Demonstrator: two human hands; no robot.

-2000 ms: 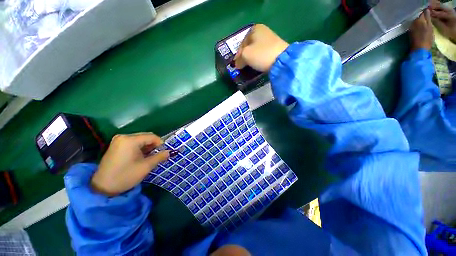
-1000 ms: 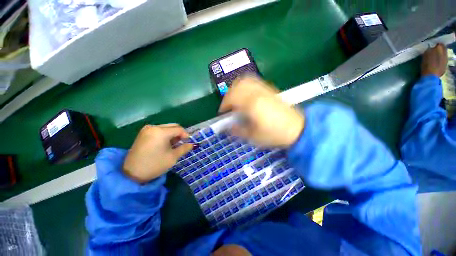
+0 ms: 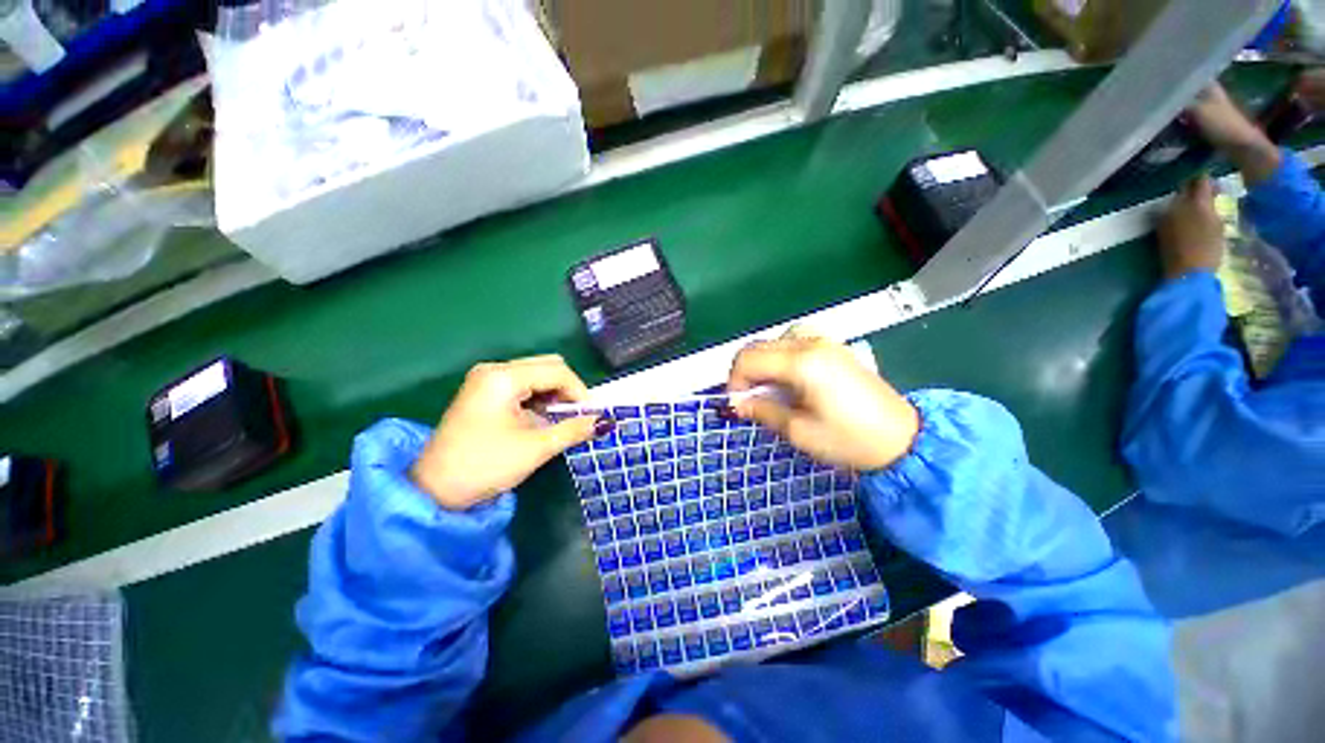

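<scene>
The label sheet, with rows of small shiny blue labels, hangs between my two hands near the middle. My left hand pinches its upper left edge. My right hand pinches its upper edge further right, where a white strip of backing shows. Just beyond the sheet, a black product unit lies on the green conveyor, with a white barcode label on top and a small blue sticker beside it. Neither hand touches the unit.
Other black units are on the conveyor at left, far left and right. A white foam box stands beyond the belt. A grey metal post crosses at right. Another worker's blue sleeves are at right. Spare label sheets lie lower left.
My right hand has come back from the middle unit to the sheet's upper edge and now grips it. The view has shifted, showing more beyond the conveyor. The small blue sticker stays on the unit.
</scene>
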